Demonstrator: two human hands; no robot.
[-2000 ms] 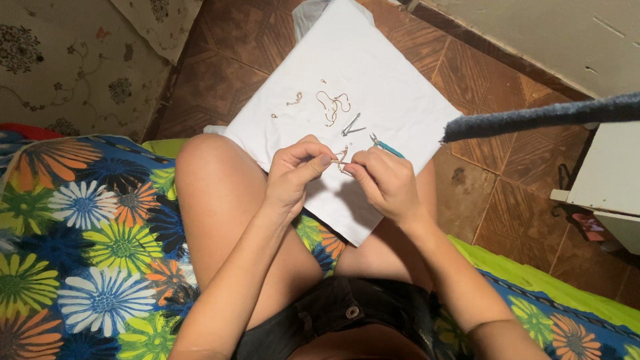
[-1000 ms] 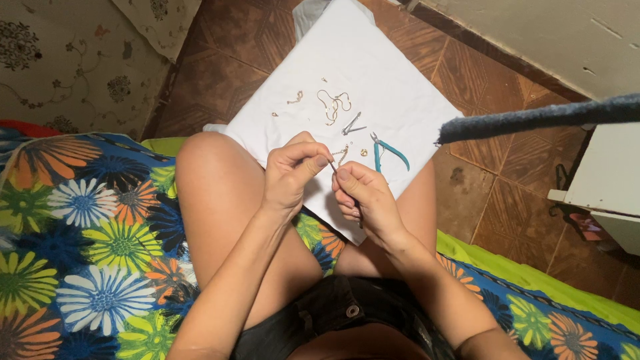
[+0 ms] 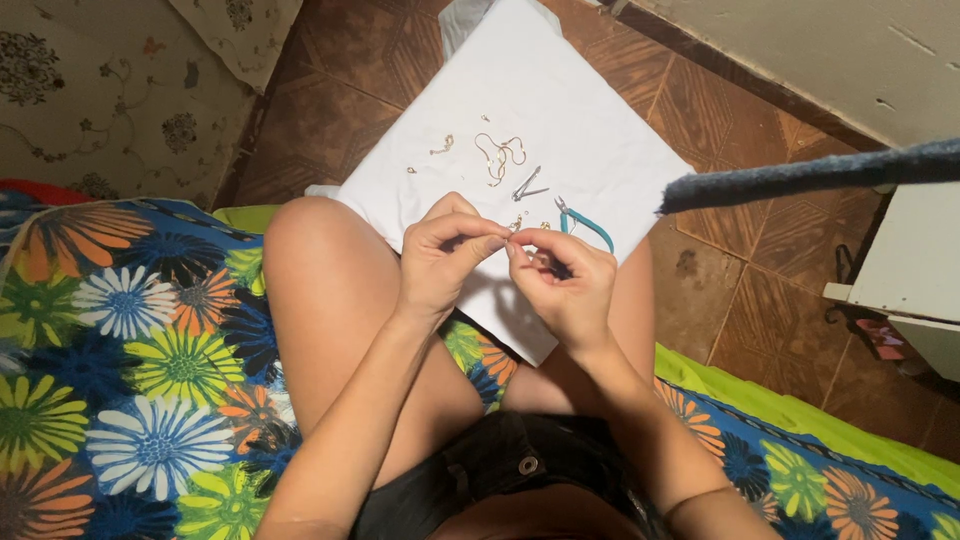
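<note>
My left hand (image 3: 454, 259) and my right hand (image 3: 566, 277) meet fingertip to fingertip over the near part of a white cloth-covered board (image 3: 600, 127). Pinched between them is a small gold-coloured jewelry piece (image 3: 514, 225), mostly hidden by the fingers. Teal-handled pliers (image 3: 589, 223) lie just beyond my right hand. A metal nail clipper (image 3: 529, 186) rests opened out on the cloth. Farther off lies a gold-coloured chain (image 3: 499, 159), with a short chain piece (image 3: 444, 145) to its left. Small findings (image 3: 411, 170) are scattered about.
The board rests across my bare legs, on a bed with a flowered cover (image 3: 157, 367). A dark fabric-covered bar (image 3: 810, 176) juts in from the right, its end near the board's right corner. White furniture (image 3: 911, 255) stands at the right on the brown tiled floor (image 3: 757, 217).
The teal-handled pliers, partly behind my right hand two seconds ago, came into fuller view on the cloth. My right hand's fingertips have since come up against those of my left.
</note>
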